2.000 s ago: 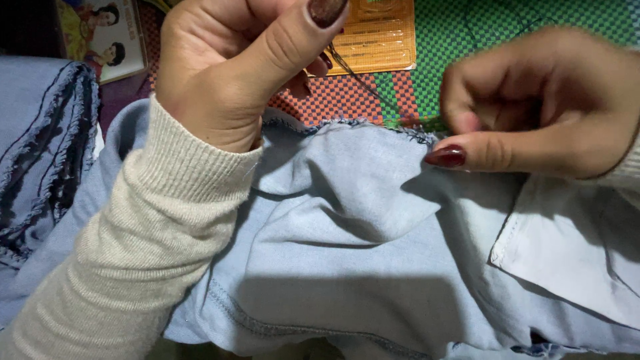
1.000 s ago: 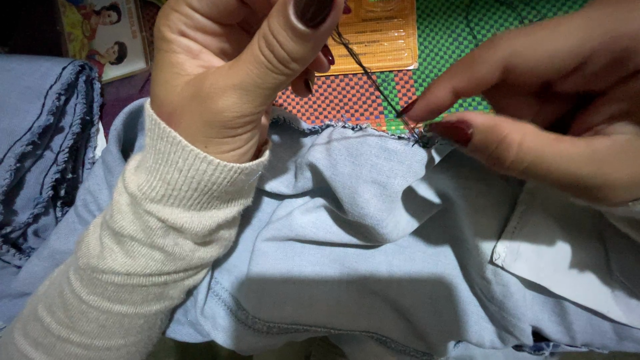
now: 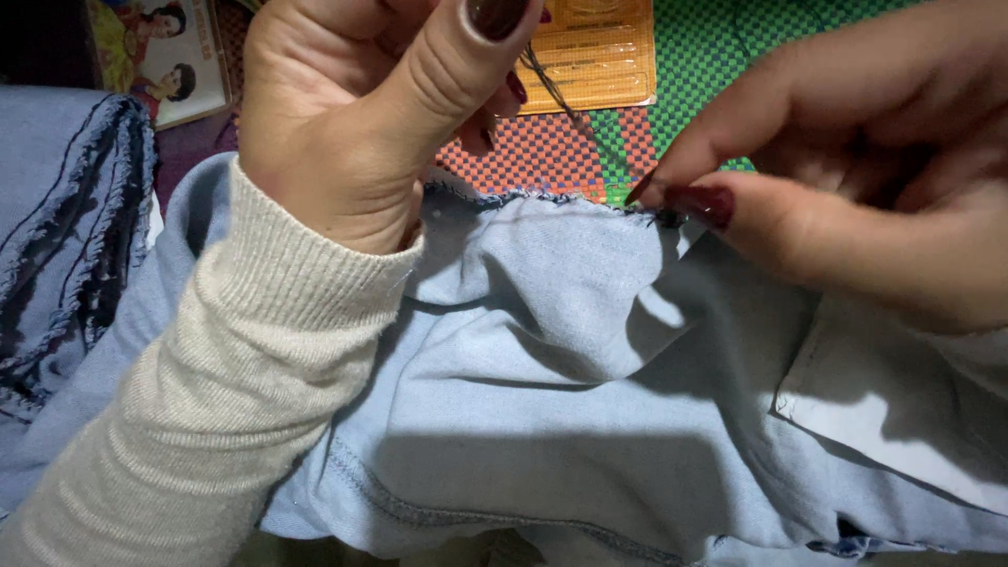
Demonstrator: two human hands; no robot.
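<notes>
Light blue denim fabric (image 3: 551,276) lies across the view with its frayed, dark-stitched edge at the top. Over that edge, my right hand (image 3: 850,173) pinches the dark thread between thumb and index finger, close against the stitching. The dark thread (image 3: 559,90) runs taut from there up to my left hand (image 3: 370,102), which is raised at upper left with the strands held at its fingers; its fingertips are partly cut off by the top of the view. No needle can be made out.
More folded denim with frayed seams (image 3: 63,236) lies at the left. An orange needle pack (image 3: 598,55) with clear plastic rests on a woven green and orange mat (image 3: 528,153). A printed card (image 3: 181,63) lies at upper left. A white pocket lining (image 3: 882,417) spreads at the right.
My right hand's fingers have shifted along the frayed edge and now pinch at the thread by the stitching. My left hand has stayed raised at nearly the same place.
</notes>
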